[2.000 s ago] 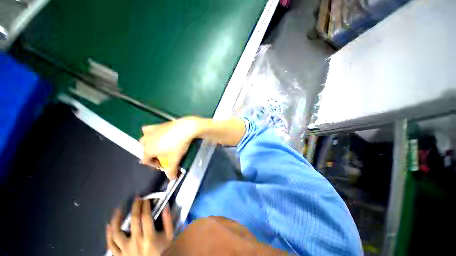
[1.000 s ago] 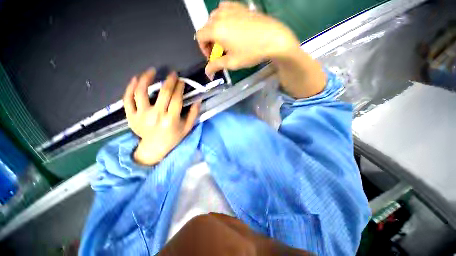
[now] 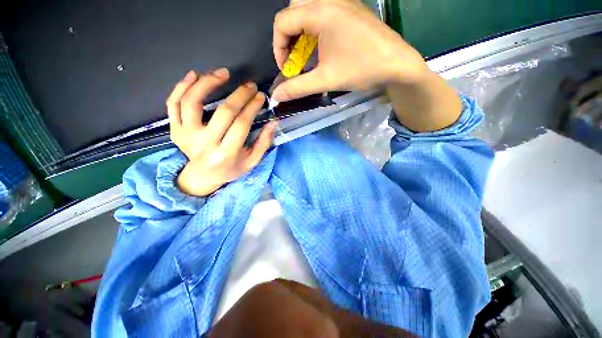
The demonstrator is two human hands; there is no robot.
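The black sheet-metal panel (image 3: 142, 56) lies in front of me, with small dots on its face. My right hand (image 3: 346, 56) is closed on a utility knife with a yellow handle (image 3: 301, 55); its tip points down at the panel's near edge. My left hand (image 3: 218, 142) is spread flat over the same edge, fingers apart, just left of the knife tip. A small white bit (image 3: 272, 103) shows at the tip, between the two hands. Whether my left fingertips pinch anything is hidden.
The bench has a green surface (image 3: 475, 23) and a pale metal edge rail (image 3: 521, 43). Clear crumpled plastic (image 3: 492, 99) hangs by the rail at right. A white surface (image 3: 551, 204) stands at lower right. A blue item (image 3: 12, 178) is at far left.
The view has swung round to face the panel's near edge. The white strip seen along this edge a second ago no longer shows there. The knife is still in my right hand.
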